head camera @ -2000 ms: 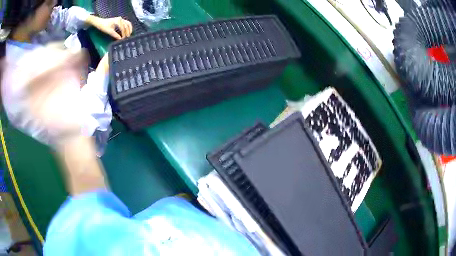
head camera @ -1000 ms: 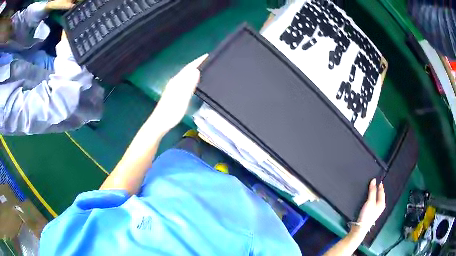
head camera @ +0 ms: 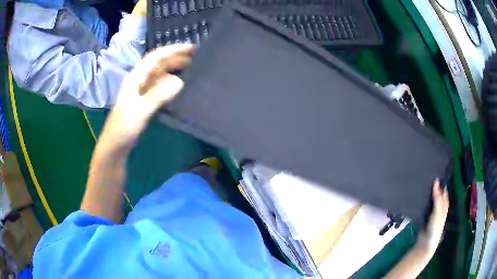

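Note:
A long black tray (head camera: 305, 114) is held up in front of me, its plain flat face towards me, slanting down to the right. My left hand (head camera: 155, 82) grips its upper left end. My right hand (head camera: 438, 212) grips its lower right end. Under the tray lie white sheets (head camera: 297, 204) with a tan paper wedge (head camera: 335, 231). A few small black parts (head camera: 393, 220) show on the white sheet below the tray, and more at its upper right edge. The tray hides the rest of the sheet.
A filled black tray (head camera: 332, 27) with rows of parts lies at the top, partly covered by the held tray. A coworker's pale sleeve (head camera: 71, 60) is at the upper left. Cartons (head camera: 19, 229) stand at the lower left. A dark ribbed thing is at the right edge.
The black tray is lifted off the work area and moved up and towards the filled trays, still in both hands. White sheets and tan paper beneath it have come into view.

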